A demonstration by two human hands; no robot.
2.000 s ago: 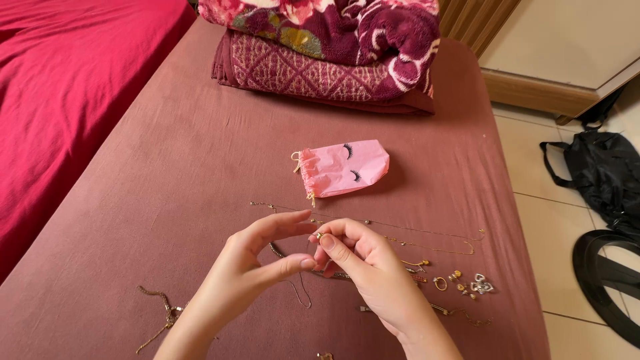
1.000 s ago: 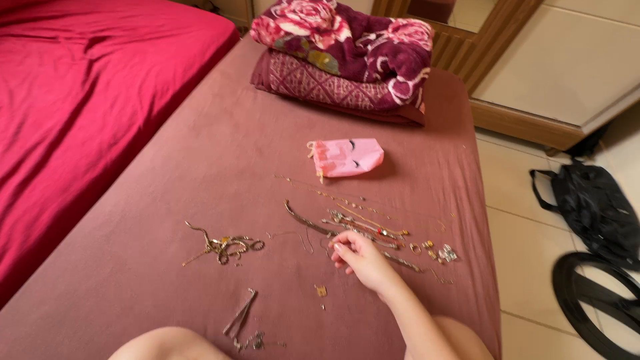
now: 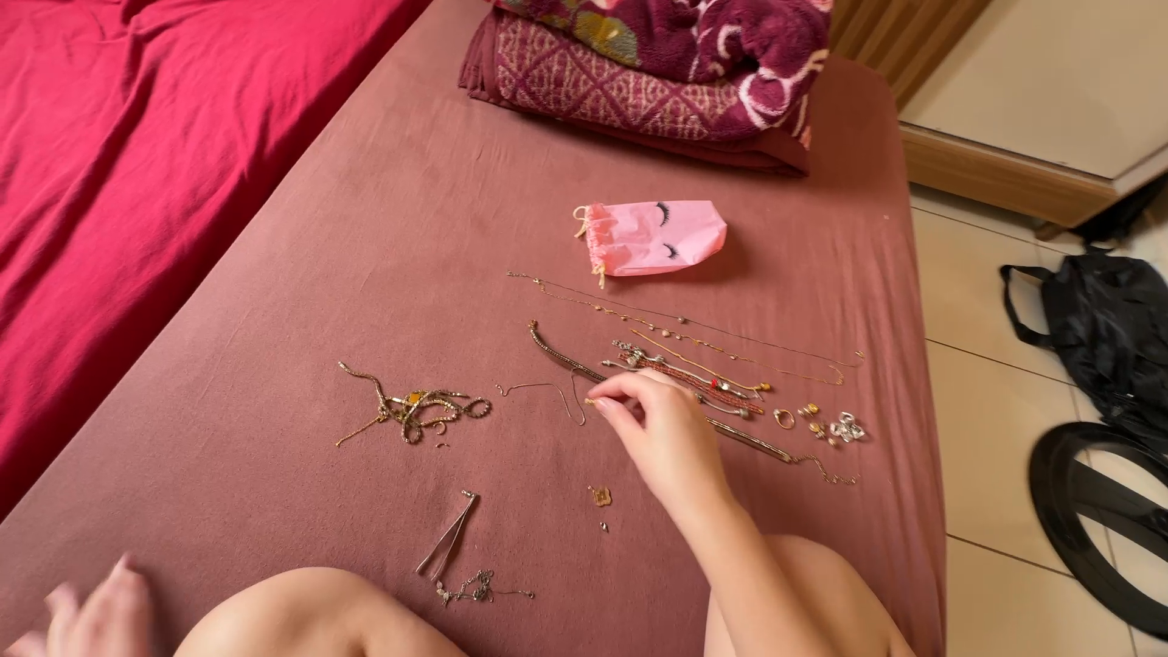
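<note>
My right hand (image 3: 657,424) is over the row of jewelry, its thumb and index finger pinching a tiny gold-coloured piece (image 3: 590,401). Under and beside it lie a dark flat chain (image 3: 561,351), beaded bracelets (image 3: 675,370), a thin gold necklace (image 3: 703,342) and a fine silver chain (image 3: 547,385). Right of these are a ring (image 3: 784,419) and a silver flower-shaped piece (image 3: 848,427). A tangle of chains (image 3: 420,412) lies to the left. My left hand (image 3: 96,616), blurred, rests low at the left edge with fingers apart and nothing visible in it.
A pink drawstring pouch (image 3: 662,239) lies beyond the necklaces. Folded patterned blankets (image 3: 639,82) sit at the mattress's far end. Nearer me are a gold flower pendant (image 3: 601,495) and a silver necklace (image 3: 479,587). A black bag (image 3: 1104,328) is on the tiled floor.
Both hands were together over the jewelry two seconds ago. My left hand has since moved away to the lower left, while my right hand remains over the row.
</note>
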